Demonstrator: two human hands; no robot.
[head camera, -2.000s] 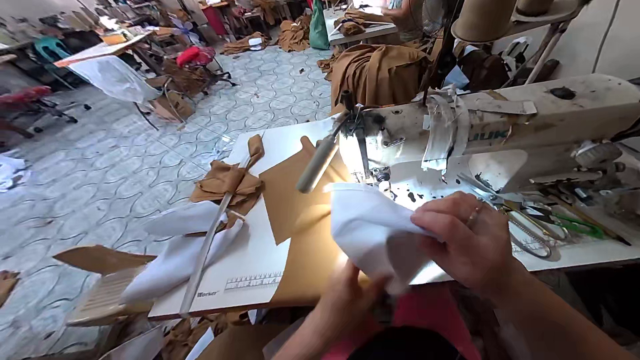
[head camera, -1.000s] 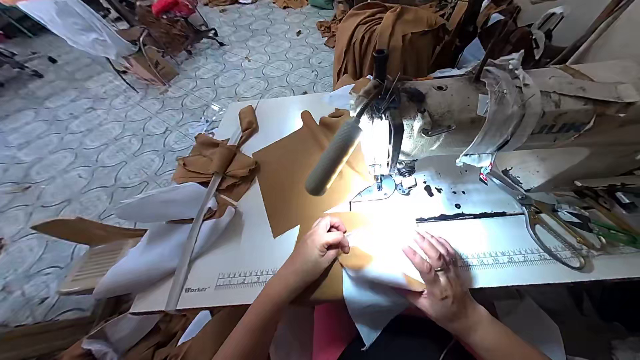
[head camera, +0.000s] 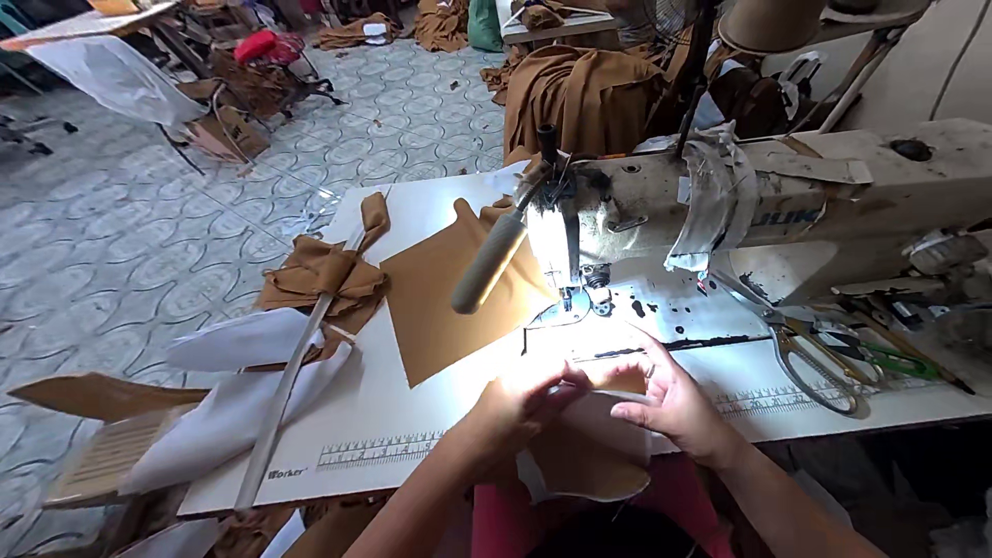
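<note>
Near the table's front edge, my left hand (head camera: 535, 395) pinches the top of a tan fabric piece with white backing (head camera: 593, 449), which hangs toward my lap. At the right of that piece is my right hand (head camera: 659, 391), thumb and fingers spread around its upper edge; whether it grips the cloth is unclear. Just beyond both hands stands the needle and presser foot (head camera: 568, 301) of a Juki sewing machine (head camera: 806, 194), under a bright lamp glare. A flat tan fabric panel (head camera: 457, 298) lies left of the needle.
Scissors (head camera: 810, 364) and other tools lie at the right on the table. A pale strip (head camera: 287, 395) crosses bunched brown cloth (head camera: 329, 275) and white pieces (head camera: 240, 418) at the left. A padded lever (head camera: 488, 263) juts over the tan panel. Brown fabric (head camera: 577, 101) is heaped behind.
The tan and white piece, flat beneath both hands a second ago, is now lifted and hangs off the front edge. My right hand has come off the table surface with its fingers raised.
</note>
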